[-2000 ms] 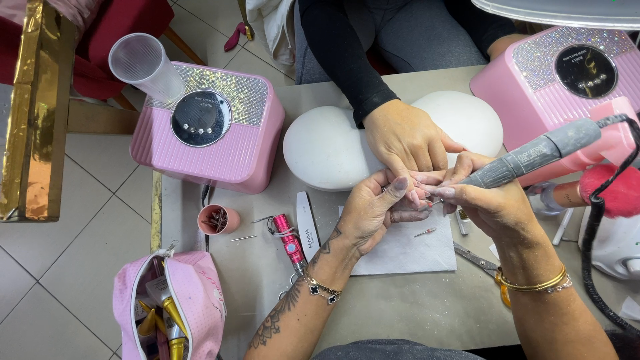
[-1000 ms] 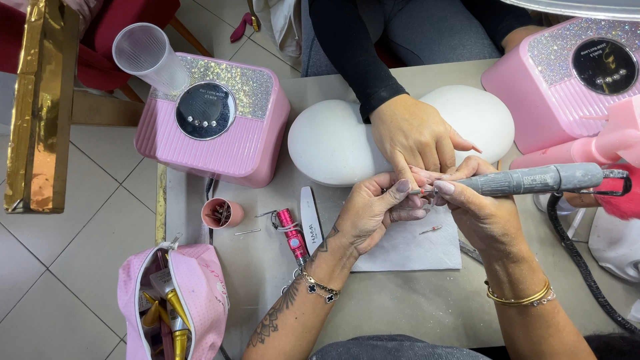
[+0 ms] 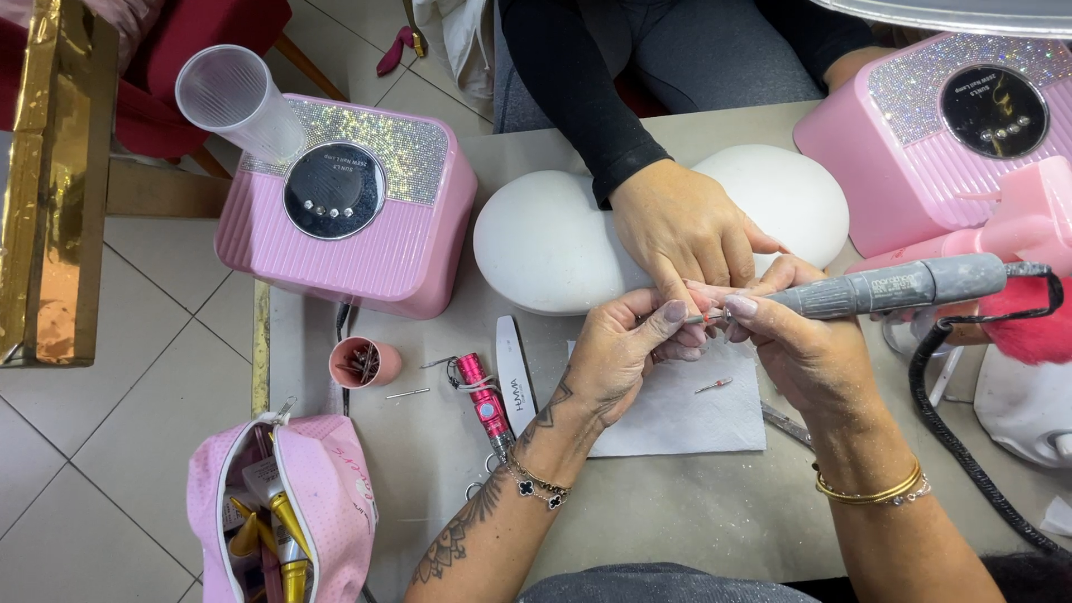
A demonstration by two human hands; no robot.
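Observation:
My right hand (image 3: 791, 335) grips a grey electric nail drill handpiece (image 3: 896, 286), held nearly level, its thin metal bit pointing left. The bit meets a fingertip of the other person's hand (image 3: 682, 219). My left hand (image 3: 624, 347) holds that person's finger between thumb and fingers. The exact contact at the nail is partly hidden by my fingers. The person's hand lies over a white rounded hand rest (image 3: 557, 243). Under my hands is a white paper towel (image 3: 678, 427) with a loose drill bit (image 3: 713, 385) on it. White dust covers my right hand.
Two pink nail lamps (image 3: 360, 268) (image 3: 879, 180) flank the hand rest; a clear plastic cup (image 3: 243, 105) tops the left one. Near my left forearm are a nail file (image 3: 513, 368), a pink flashlight (image 3: 486, 402), a small cup of bits (image 3: 364, 363) and an open pink pouch (image 3: 331, 494). A black coiled cord (image 3: 946, 435) runs at right.
The drill handpiece has swung from a steeper slant to nearly level since two seconds ago. My left hand keeps its hold on the person's finger.

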